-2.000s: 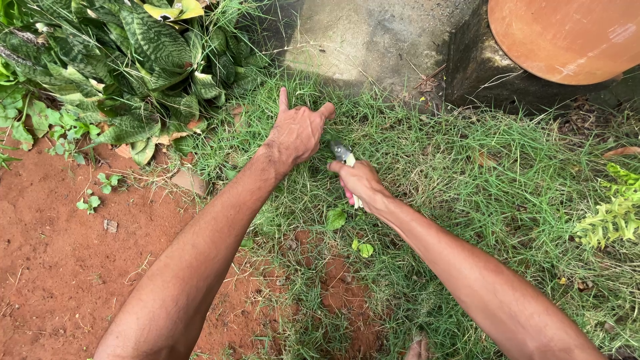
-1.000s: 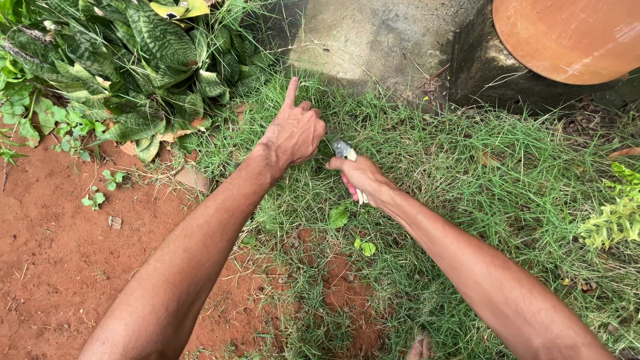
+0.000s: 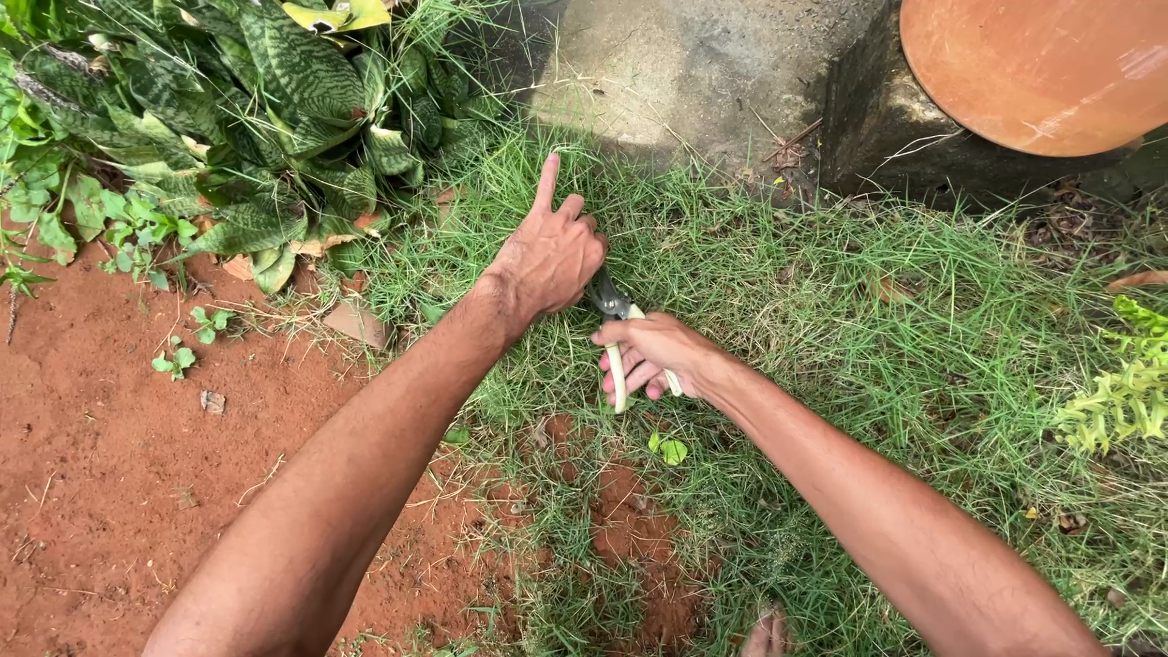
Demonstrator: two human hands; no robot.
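My left hand (image 3: pixel 553 248) is over the green grass (image 3: pixel 721 246), back upward, with the index finger stretched out and the other fingers curled; whether they grip any grass is hidden. Just to its lower right, my right hand (image 3: pixel 659 354) holds a pair of pruning shears (image 3: pixel 613 301) by the pale handles, which are spread apart. The dark metal blades point up toward my left hand, and their tips are hidden behind or below it.
A concrete block (image 3: pixel 693 73) borders the grass at the top, with a round terracotta-coloured dish (image 3: pixel 1040 64) on the right. Broad mottled leaves (image 3: pixel 301 82) grow at upper left, above bare red soil (image 3: pixel 119 456). Part of a bare foot (image 3: pixel 765 634) shows at the bottom.
The shears' handles now show spread apart in my right hand, and its fingers are looser around them. The blades now reach in under my left hand.
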